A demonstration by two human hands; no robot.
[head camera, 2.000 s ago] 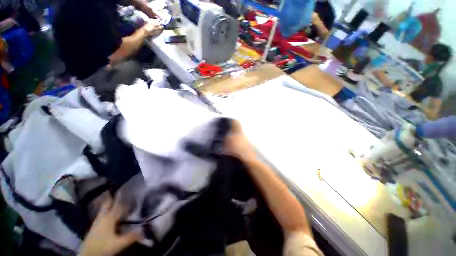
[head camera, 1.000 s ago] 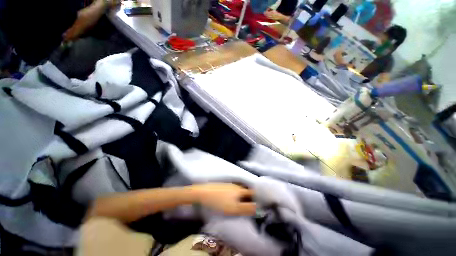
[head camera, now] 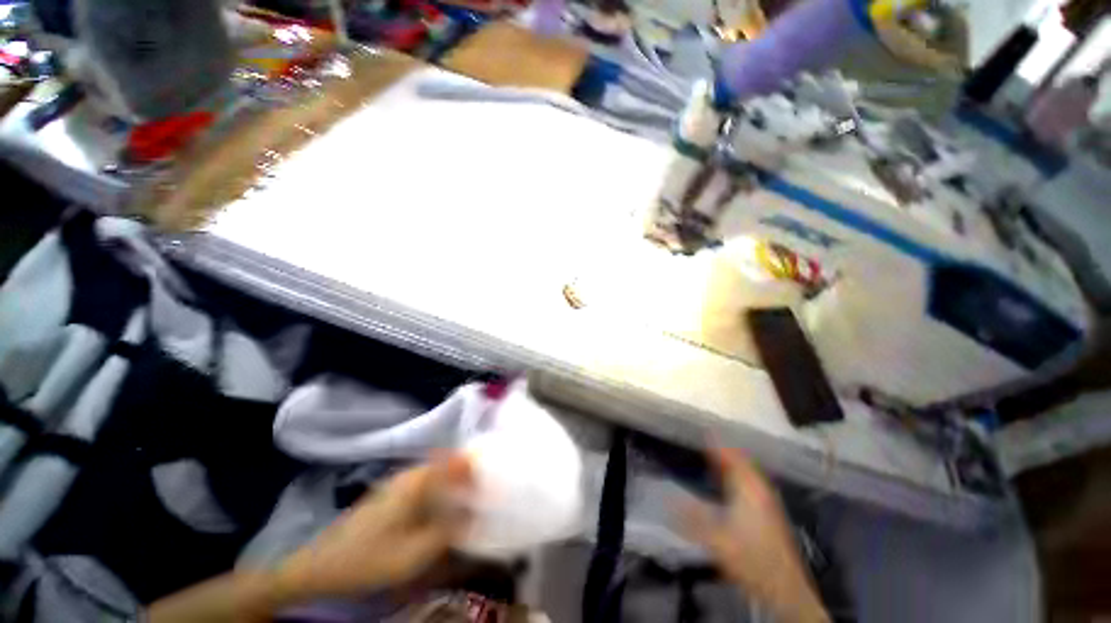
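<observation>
My left hand [head camera: 396, 523] is at the lower centre, closed on a white and light grey garment piece [head camera: 530, 475] above my lap. A small dark red patch [head camera: 493, 389] shows at its upper edge. My right hand [head camera: 749, 529], blurred, is to the right with fingers apart, over grey cloth with a black band [head camera: 607, 523]; it holds nothing visible. More grey and black garment cloth [head camera: 232, 365] is bunched at the left, below the table edge.
The white sewing table [head camera: 463, 219] runs across the view. The sewing machine [head camera: 877, 280] stands at the right, with coloured loops [head camera: 792, 265] and a black smartphone [head camera: 794, 365] beside it. A purple thread cone [head camera: 798, 49] is above. Brown cardboard [head camera: 280, 146] and red material [head camera: 167, 134] lie at the upper left.
The view has turned towards the machine. The long grey cloth across the table's front edge has moved down off it. My right hand now shows apart from my left, which holds white cloth.
</observation>
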